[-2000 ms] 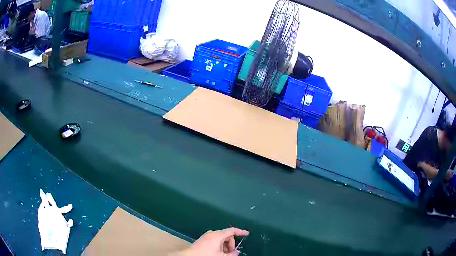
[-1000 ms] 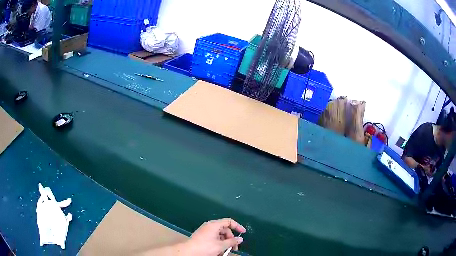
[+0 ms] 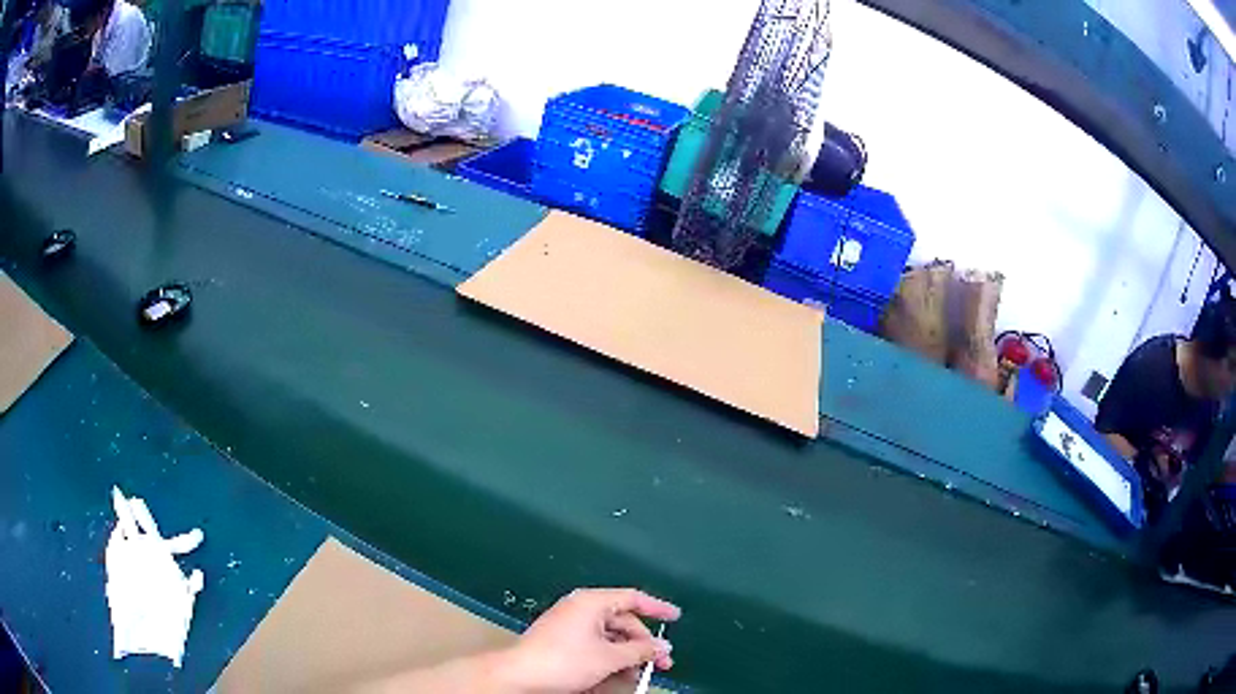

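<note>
My left hand (image 3: 596, 644), bare, reaches in from the bottom edge over the near side of the belt. Its thumb and fingers pinch slim silver-white tweezers (image 3: 647, 671), partly hidden by the fingers and cut off by the bottom edge. My right hand is out of the picture. The cardboard work mat (image 3: 355, 628) lies under my left forearm.
The dark green belt (image 3: 447, 447) carries two black electronic units (image 3: 166, 305) at left and small dark pieces at bottom right. A white glove (image 3: 152, 583) lies at left. A cardboard sheet (image 3: 664, 319) lies across the belt. A person (image 3: 1152, 407) sits at far right.
The electronic units at left have moved slightly up and left. The dark piece at bottom right has shifted left, with another beside it. My left hand stays near the same place, pinching the tweezers.
</note>
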